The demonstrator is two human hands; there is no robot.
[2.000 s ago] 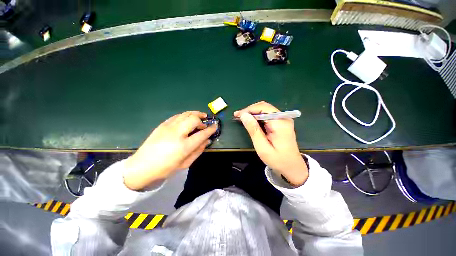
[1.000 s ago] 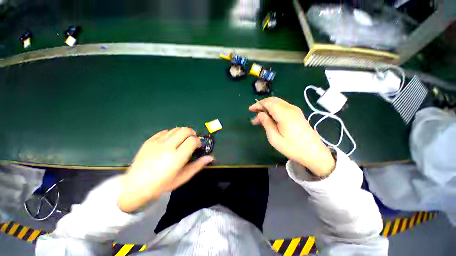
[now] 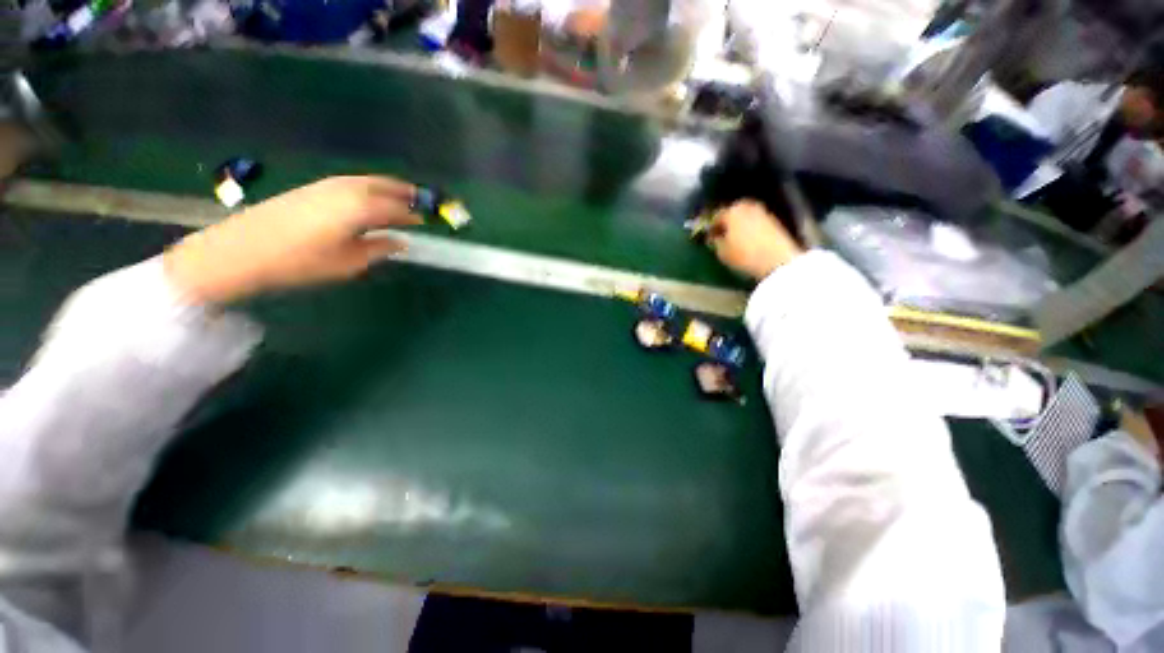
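Note:
My left hand (image 3: 306,236) is blurred, stretched over the pale rail to the belt. Its fingertips are at the dark end of a device unit (image 3: 428,202) with a yellow-edged battery (image 3: 455,214); thumb and fingers look apart. My right hand (image 3: 753,240) reaches across the rail, its fingertips closed at a small dark and yellow device unit (image 3: 700,227), partly hidden. I cannot make out tweezers. Two half-built units, one with a round housing (image 3: 652,333) and one with a darker housing (image 3: 715,379), lie on the bench with blue boards and a yellow battery (image 3: 697,336).
Another unit (image 3: 235,180) lies on the belt at the left. The pale rail (image 3: 536,268) divides belt and bench. A power strip (image 3: 977,388), a brush-like strip (image 3: 970,334) and clear plastic bags (image 3: 938,262) are at the right. Another person's sleeve (image 3: 1113,510) shows at the right edge.
Both hands have moved forward from the bench over the rail. The unit and battery near the bench's front edge are gone from there. The view has tilted up, showing more of the hall.

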